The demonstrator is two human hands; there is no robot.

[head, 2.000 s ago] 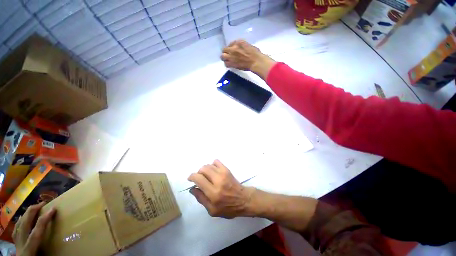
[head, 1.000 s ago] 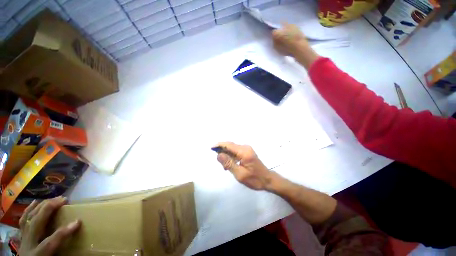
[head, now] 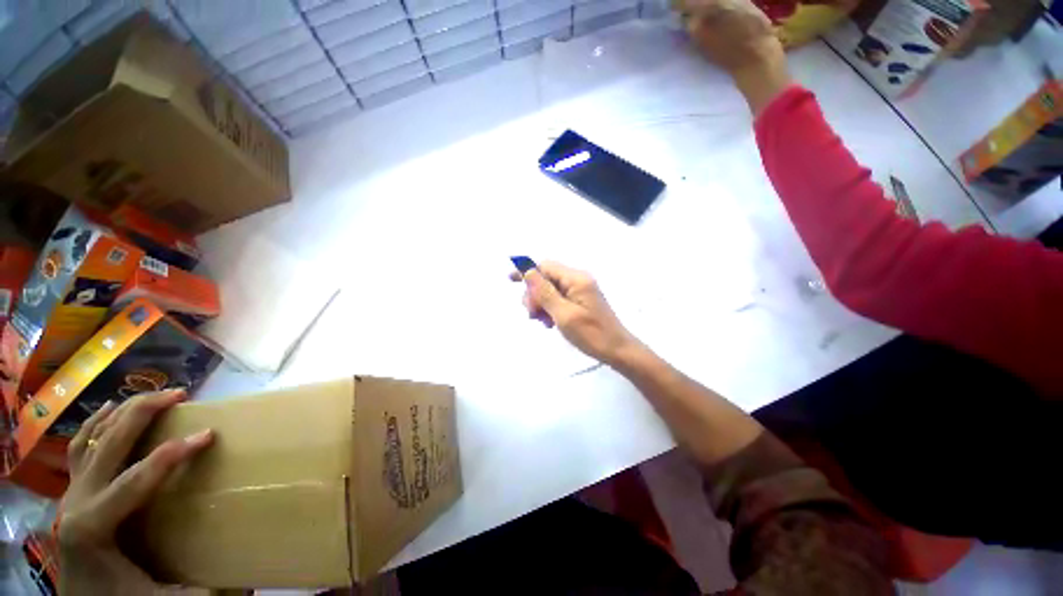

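Observation:
A taped brown inner shipping carton (head: 268,483) lies at the table's near left edge, its dark-printed end facing right. My left hand (head: 122,477) rests on the carton's left end, fingers spread over its top edge. My right hand (head: 571,305) is raised over the middle of the table, away from the carton. It holds a small dark utility knife (head: 523,264) between thumb and fingers. The underside of the carton is hidden.
Orange and black retail boxes (head: 117,361) and an open large carton (head: 163,140) stand at left. A white packet (head: 274,309) lies beside them. A smartphone (head: 602,176) lies at centre back. Another person's red sleeve (head: 863,221) reaches in from the right. More retail boxes (head: 1020,140) stand at far right.
My right hand has moved up and away from the carton with the knife. The other person's hand has moved right and back. The carton shows from a slightly changed angle.

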